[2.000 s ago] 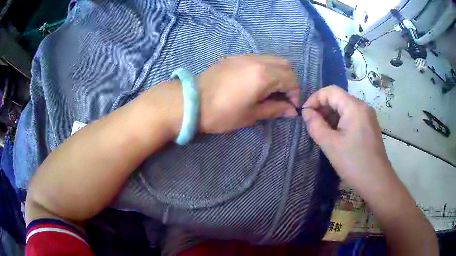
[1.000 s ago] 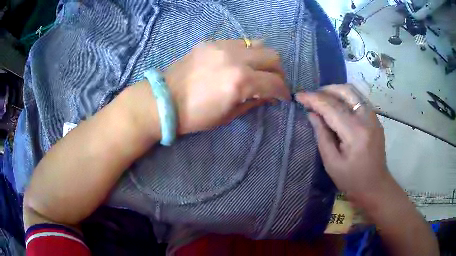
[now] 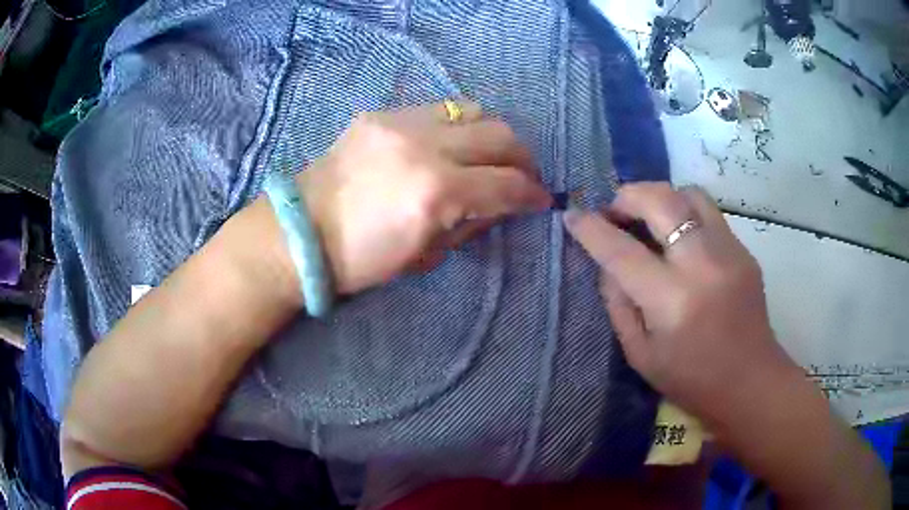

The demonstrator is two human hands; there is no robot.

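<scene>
A blue-grey denim jacket (image 3: pixel 399 349) lies spread inside out in front of me, with raised seams and a rounded pocket bag outline. A tiny dark strip (image 3: pixel 560 200) lies across the long raised seam. My left hand (image 3: pixel 419 194), with a pale green bangle at the wrist, holds the strip's left end with the fingertips. My right hand (image 3: pixel 678 269), with a ring, has its fingertips at the strip's right end. Its grip there is partly hidden by the fingers.
The machine bed (image 3: pixel 718 169) is at the right, with a round plate and the presser foot (image 3: pixel 670 40) at its top. Black thread snips (image 3: pixel 875 181) lie on it. A yellow label with dark characters (image 3: pixel 676 435) is at the bottom right. A white tag (image 3: pixel 142 293) shows at left.
Both hands have moved left and the jacket has shifted left too. The dark strip, earlier pinched small between the fingertips, now shows flat across the seam.
</scene>
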